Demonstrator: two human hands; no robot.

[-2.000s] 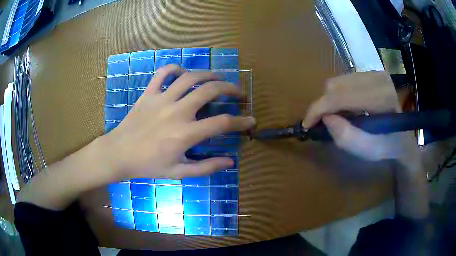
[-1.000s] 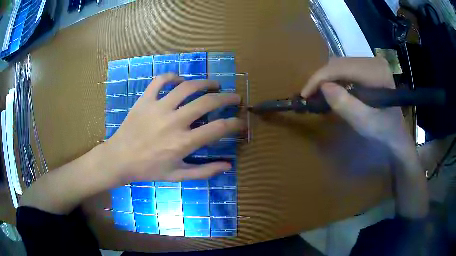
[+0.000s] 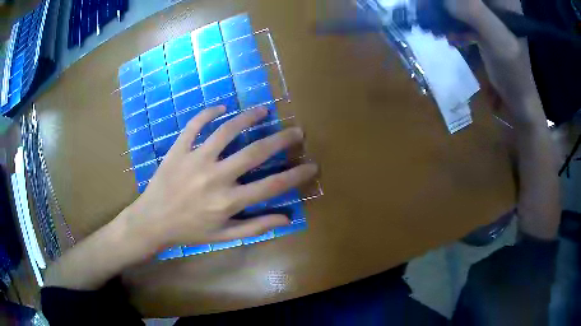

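The solar cell array (image 3: 181, 63) lies tilted on the shiny brown bench. My left hand (image 3: 213, 181) rests palm down on its lower part, fingers spread and gripping nothing, hiding many cells. A thin bus ribbon (image 3: 278, 63) joins wire ends beside the array's upper right edge. Another short ribbon piece shows near the fingertips, partly hidden. My right hand (image 3: 468, 13) is blurred and cut off by the top edge at the right. It holds the dark soldering iron (image 3: 357, 24), seen as a blurred bar pointing left; its tip is not clear.
White strips (image 3: 443, 76) and silver ribbons (image 3: 408, 54) lie at upper right. More ribbons (image 3: 41, 184) and white strips (image 3: 27, 216) lie at the left edge. Stacked arrays (image 3: 24, 57) and dark tabbed cells (image 3: 95, 19) lie on the grey mat at upper left.
The array has turned counter-clockwise and its upper part sits higher, with my left hand still on it. My right hand and the iron have moved up and away from the array's edge.
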